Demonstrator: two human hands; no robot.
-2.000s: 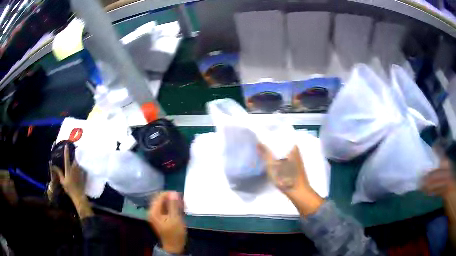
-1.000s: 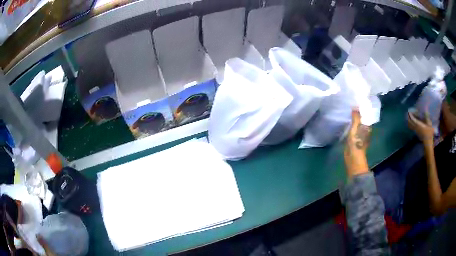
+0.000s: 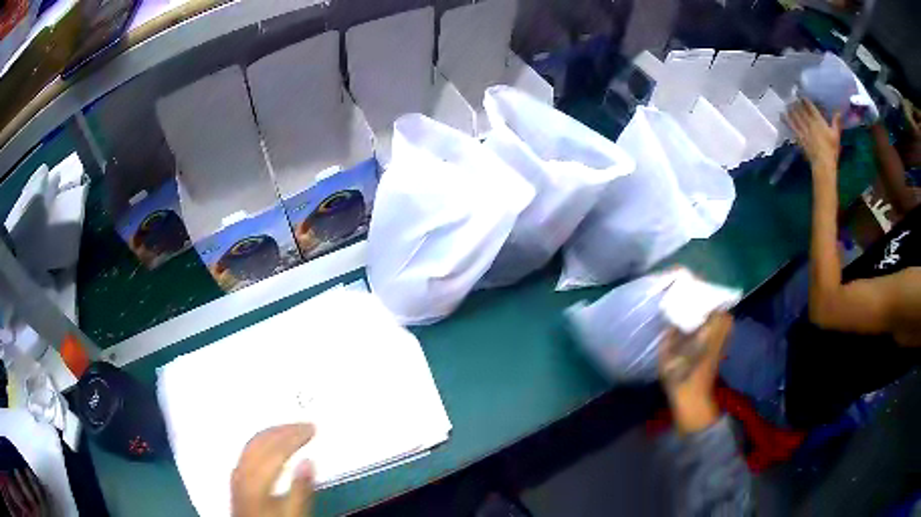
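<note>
My right hand (image 3: 695,366) is closed on the gathered top of a filled white foam bag (image 3: 628,321) at the bench's front edge, right of centre; it is slightly blurred. My left hand (image 3: 275,473) is over the front of the white sheet stack (image 3: 303,389), fingers curled, with nothing seen in it. Several filled white bags (image 3: 444,217) stand behind, in the middle of the green bench. A black speaker (image 3: 119,412) with orange marks lies left of the sheets.
Open retail boxes (image 3: 242,247) with tall flaps stand in a row behind the metal rail. Another person (image 3: 858,313) at the right handles a white bag near more open boxes. A metal post (image 3: 45,303) rises at the left.
My right hand has come nearer with a filled bag and lies left of and below its earlier place. My left hand has come into view over the sheets. The other person's arms have moved further back.
</note>
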